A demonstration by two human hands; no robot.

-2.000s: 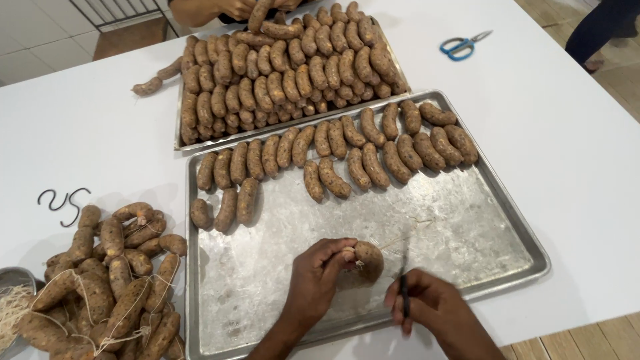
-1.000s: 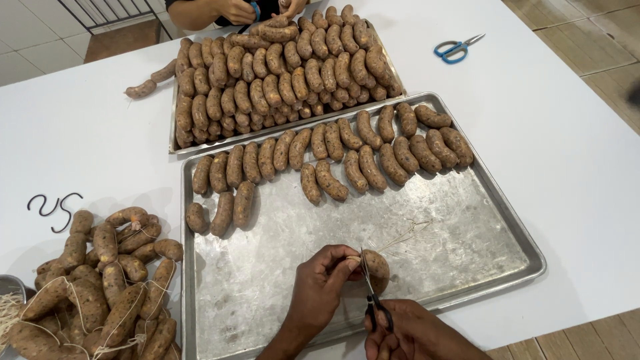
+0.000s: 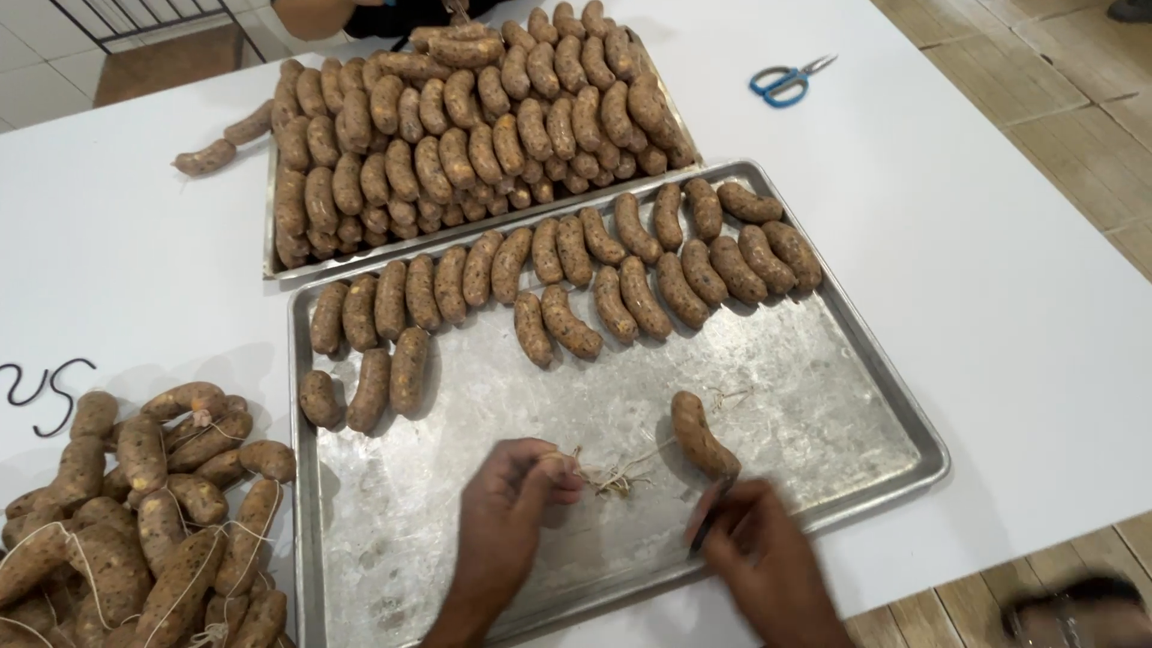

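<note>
My left hand (image 3: 526,481) pinches the end of some pale string over the metal sheet tray (image 3: 810,423). A small tangle of string scraps (image 3: 616,477) lies on the tray just right of its fingertips. My right hand (image 3: 751,540), blurred, holds dark-handled scissors (image 3: 711,515) at the tray's near side. One sausage (image 3: 702,436) touches or nearly touches the scissors; whether my right fingers also hold it, I cannot tell. Rows of cut sausages (image 3: 450,283) lie along the tray's far half.
Behind the tray, a second tray (image 3: 270,225) bears a high pile of sausages (image 3: 468,153); a person's arm (image 3: 310,13) is beyond it. Linked, string-tied sausages (image 3: 148,540) heap at left beside black S-hooks (image 3: 54,396). Blue-handled scissors (image 3: 781,85) lie at the far right.
The sausage that was at my left fingers is now over by my right hand. My right hand with the scissors has moved away to the right from my left hand.
</note>
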